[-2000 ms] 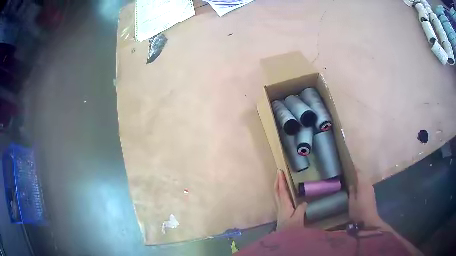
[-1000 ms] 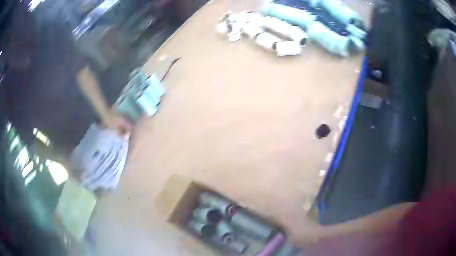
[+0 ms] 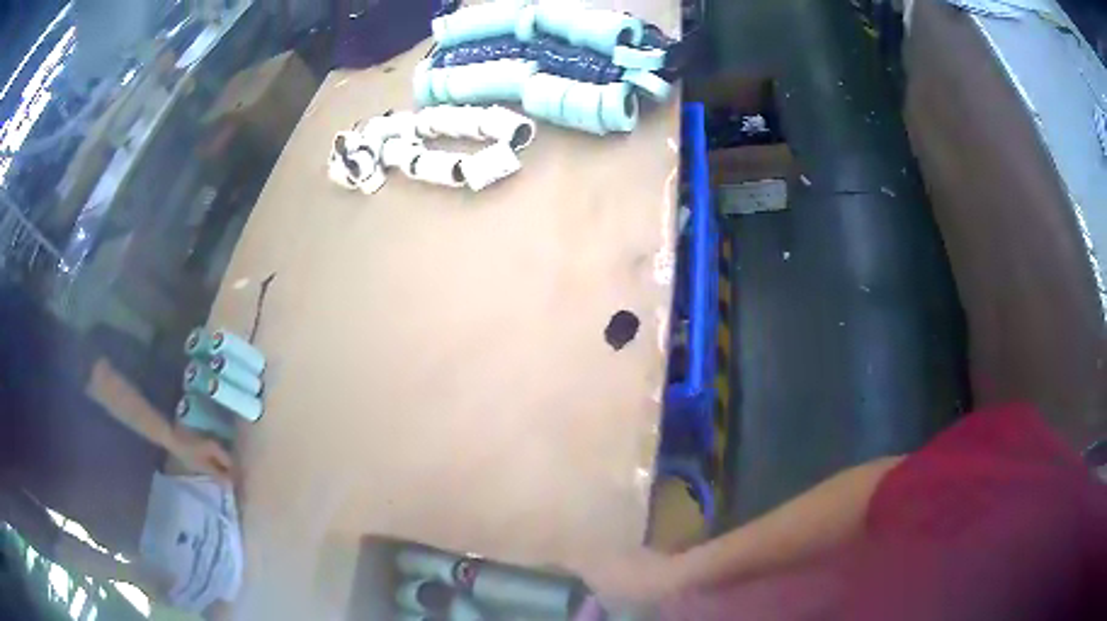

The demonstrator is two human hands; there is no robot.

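The open brown thread box [image 3: 374, 580] is at the bottom edge, partly cut off by it. Pale grey-blue thread spools [image 3: 522, 588] lie inside, with a bit of a purple spool [image 3: 590, 608] at the right end. My right hand [image 3: 625, 575] is blurred at the box's right end and appears to hold it there; its fingertips are not clear. My left hand is not in view.
Cream rolls [image 3: 440, 165] and pale blue rolls [image 3: 583, 103] lie on the brown-topped table [image 3: 425, 303]. Another person's hand [image 3: 204, 456] is by printed paper [image 3: 192, 540] and upright-ended spools [image 3: 231, 374] at left. A blue crate [image 3: 700, 279] stands beside the right edge; green floor lies beyond.
The view has swung right along the table. The thread box has shifted down to the bottom edge, and my left hand, earlier on the box, has left the picture.
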